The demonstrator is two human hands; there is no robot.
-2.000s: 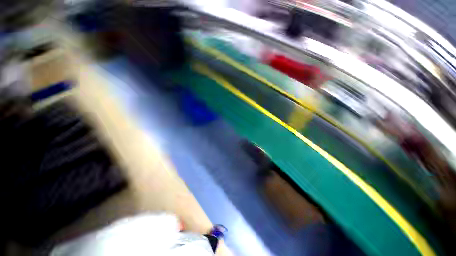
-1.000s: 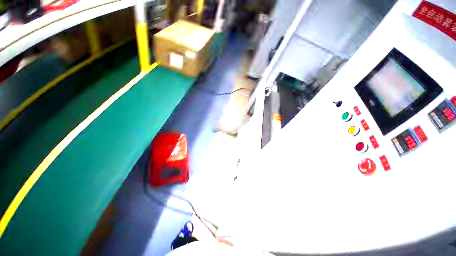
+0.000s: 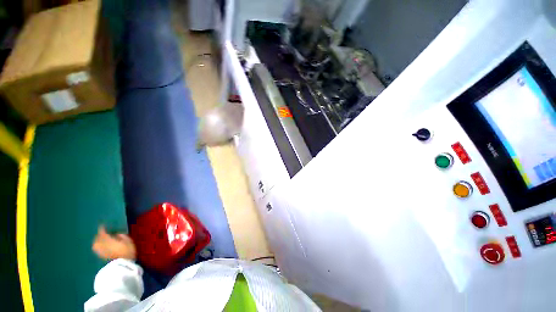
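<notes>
My left hand (image 3: 114, 245) is at the lower left, slightly blurred, in a white sleeve. It is over the edge of the green line, just left of a shiny red stool (image 3: 167, 236); I cannot tell if it touches the stool. No object shows in the hand. My right hand is not in view. The white machine (image 3: 359, 225) fills the right side. Its control panel has a lit touchscreen (image 3: 518, 122), green, yellow and red buttons and a large red emergency stop (image 3: 492, 252).
A brown carton (image 3: 55, 58) stands on the green line (image 3: 73, 183) at the upper left. The machine's open bay shows a black conveyor (image 3: 292, 103) and metal mechanisms. A clear bulging bag (image 3: 221, 125) sits beside the machine. A thin cable (image 3: 152, 86) crosses the blue floor.
The view has swung from the green line to the machine and come closer to its panel and bay. The carton and red stool now appear nearer. My left hand has come into view.
</notes>
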